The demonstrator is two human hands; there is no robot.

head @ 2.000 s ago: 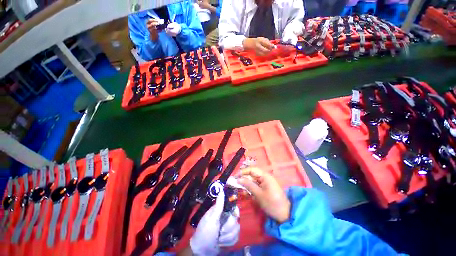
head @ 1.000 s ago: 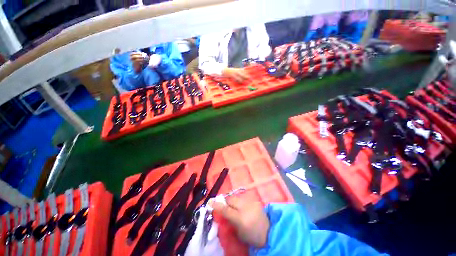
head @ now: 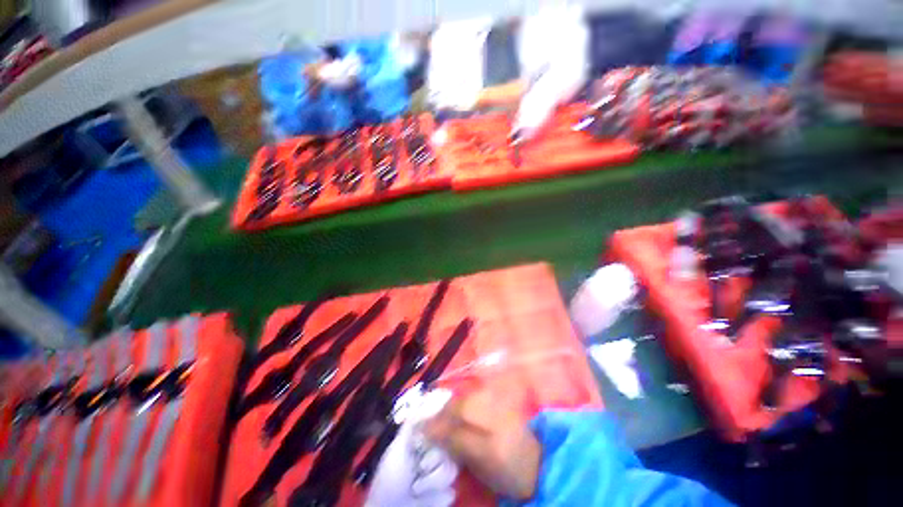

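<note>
The frame is motion-blurred. My left hand [head: 411, 465], in a white glove, is at the lower middle over the compartment tray [head: 510, 307]. My right hand [head: 487, 441], bare with a blue sleeve, meets it from the right, fingertips touching the gloved fingers. What they hold between them is hidden or too blurred to tell. Black-strap watches [head: 347, 406] lie slanted in overlapping rows on the tray, left of and behind my hands.
Grey-strap watches [head: 149, 426] lie on the left tray. A white bottle [head: 604, 297] and white piece [head: 619, 366] are right of the middle tray. A heaped watch tray [head: 673, 307] is at right. People sit opposite behind trays, under a white shelf beam [head: 218, 45].
The view has shifted and blurred, so the trays sit slightly differently in the picture. My hands stay together over the middle tray. The opposite person in white has moved an arm over their tray.
</note>
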